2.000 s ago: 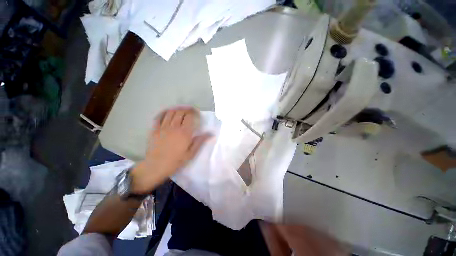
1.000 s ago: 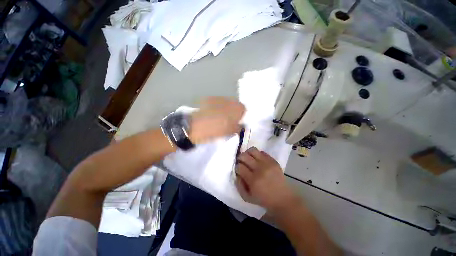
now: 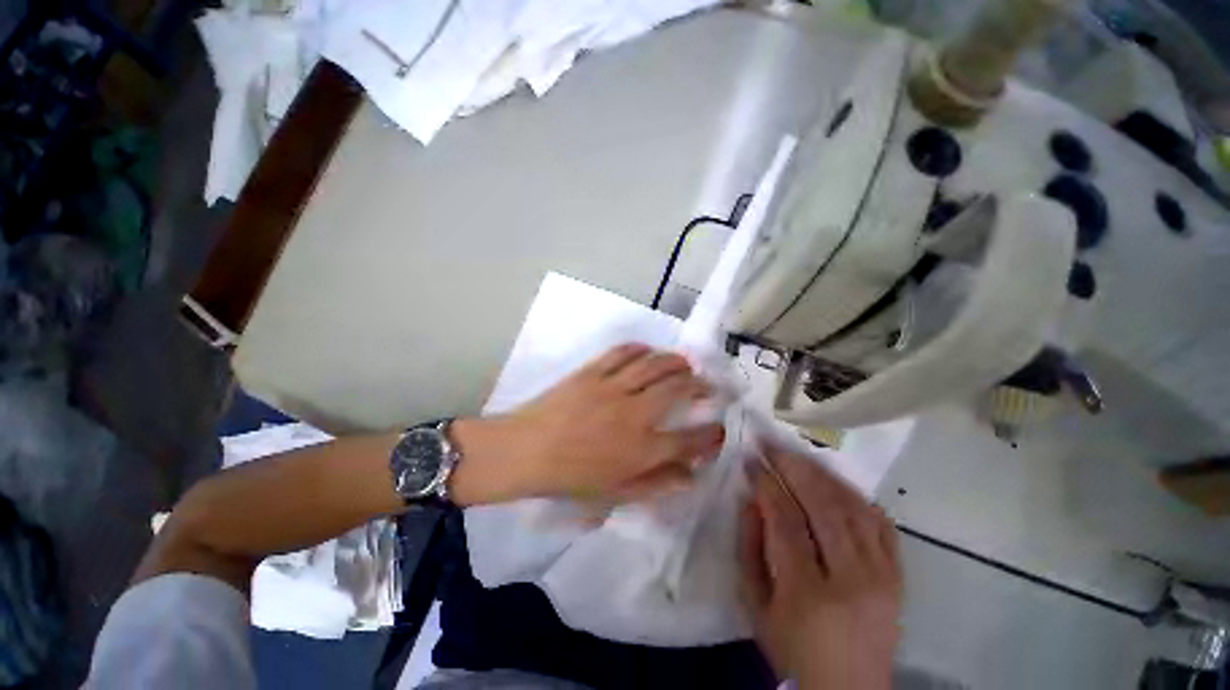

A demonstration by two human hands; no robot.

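A white fabric panel [image 3: 546,324] lies in front of the sewing machine head [image 3: 843,202], partly on the table and partly over the wearer's lap. It is bunched between my hands, with a narrow folded strip standing up beside the head. My left hand [image 3: 621,425], with a wristwatch above it, presses and gathers the cloth just left of the needle area. My right hand [image 3: 823,553] holds the cloth just below the needle area, with a thin dark line along its fingers. The needle tip is hard to make out. Some fingertips are blurred.
A loose pile of white pieces with dark lines [image 3: 405,68] lies at the table's far edge. A brown wooden edge [image 3: 277,202] is at left. A stack of folded white pieces [image 3: 317,580] is below my left forearm. A bent dark wire [image 3: 675,256] stands behind the cloth.
The panel has been turned and gathered, with a folded strip now raised by the machine head. My right hand has moved right, close under the needle area. My left hand has moved slightly lower.
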